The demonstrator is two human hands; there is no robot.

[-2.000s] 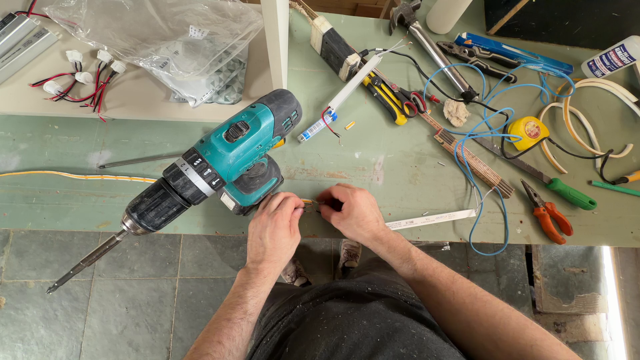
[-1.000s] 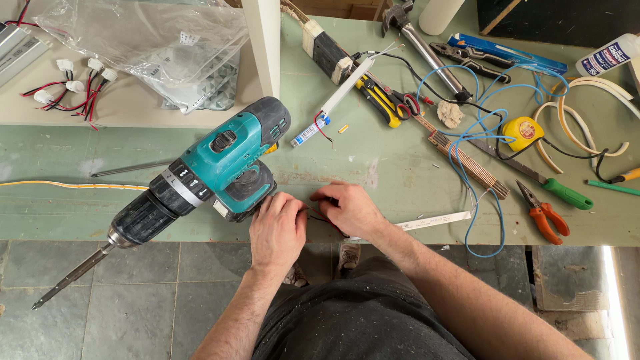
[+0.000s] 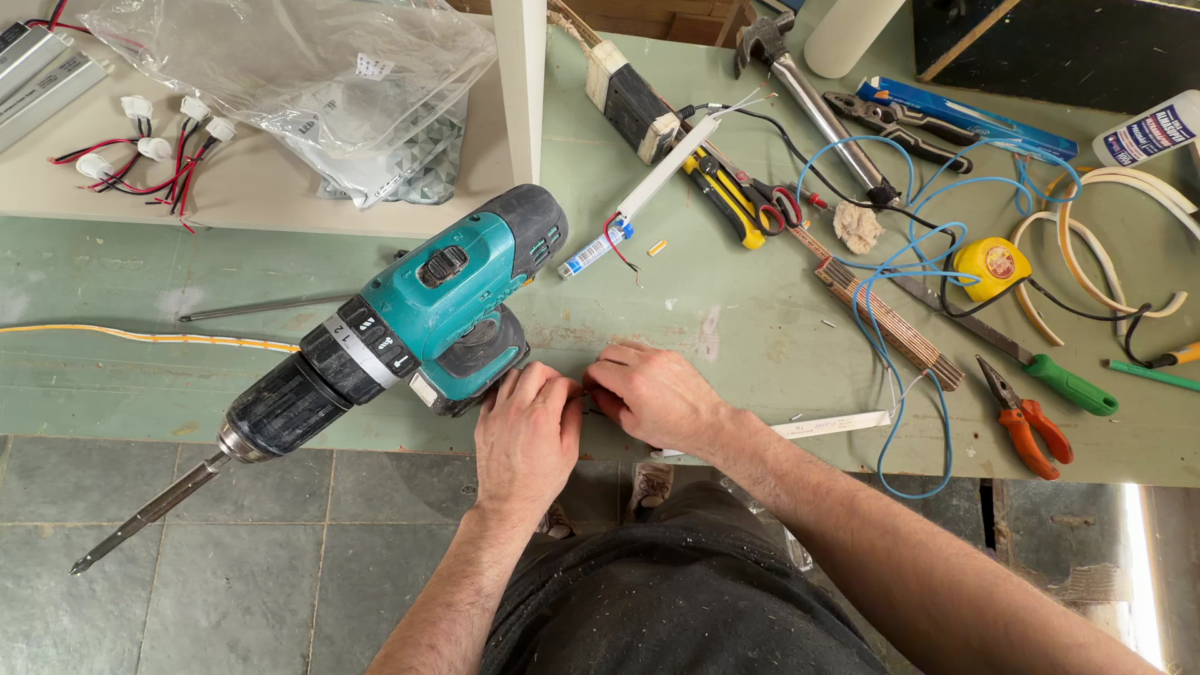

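Observation:
My left hand (image 3: 527, 433) and my right hand (image 3: 656, 394) meet at the front edge of the green workbench, fingertips pinched close together. Something small and dark, perhaps a wire end, shows between them; the fingers hide most of it. Beside my left hand lies a teal cordless drill (image 3: 441, 272) with a long bit pointing to the lower left. An LED strip (image 3: 234, 341) with a yellow edge runs from the left to behind the drill. A white flat strip (image 3: 830, 425) with thin wires lies to the right of my right hand.
Right side: orange-handled pliers (image 3: 1024, 431), a green-handled file (image 3: 1069, 382), a folding wooden rule (image 3: 886, 323), a yellow tape measure (image 3: 992, 269), a claw hammer (image 3: 816, 103), blue wire (image 3: 872, 319). Behind: a yellow utility knife (image 3: 727, 202) and scissors (image 3: 776, 208). Upper left: a plastic bag (image 3: 309, 75) and wired connectors (image 3: 155, 148).
Both hands stay together at the bench edge, their fingers shifted slightly. The small orange-tan piece seen between the fingertips two seconds ago no longer shows.

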